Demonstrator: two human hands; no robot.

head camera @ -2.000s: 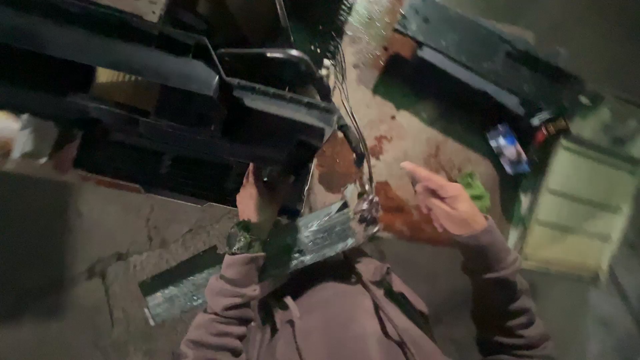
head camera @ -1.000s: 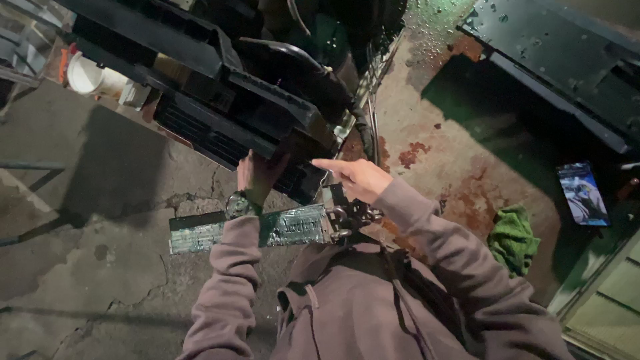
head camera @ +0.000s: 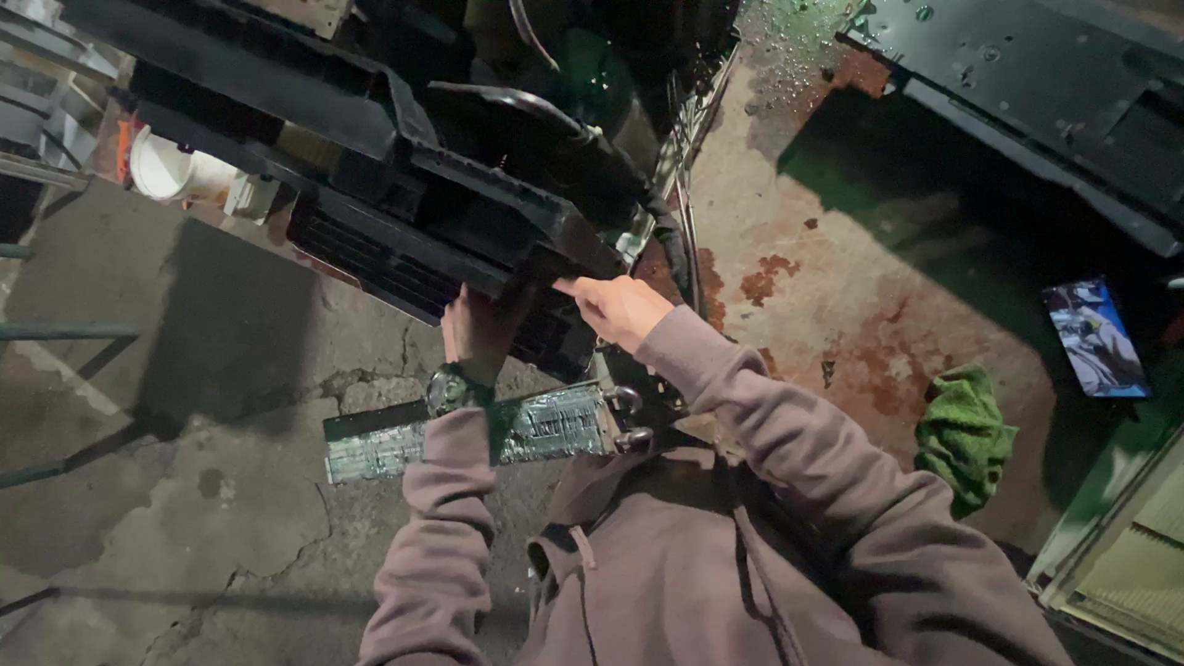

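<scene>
A long black plastic housing [head camera: 499, 203] with a slatted grille [head camera: 370, 250] slants across the upper left. My left hand [head camera: 476, 328], with a watch on its wrist, is at the housing's lower edge, its fingers partly hidden in shadow; its grip cannot be made out. My right hand [head camera: 618, 307] has its index finger stretched out to the housing's near right end, with the other fingers curled. Just below the hands lies a finned metal coil [head camera: 546, 425] with bent metal tubes [head camera: 629, 418] at its right end.
A green cloth [head camera: 965, 439] and a phone with a lit screen [head camera: 1096, 338] are at right. A wet dark panel [head camera: 1045, 102] fills the upper right. Thin cables [head camera: 686, 176] run up the middle. A white bucket [head camera: 166, 166] stands at the upper left; rust-coloured stains mark the concrete floor.
My right hand has moved left, from beside the cables to the housing's end. My left hand stays at the housing's lower edge. The view has shifted.
</scene>
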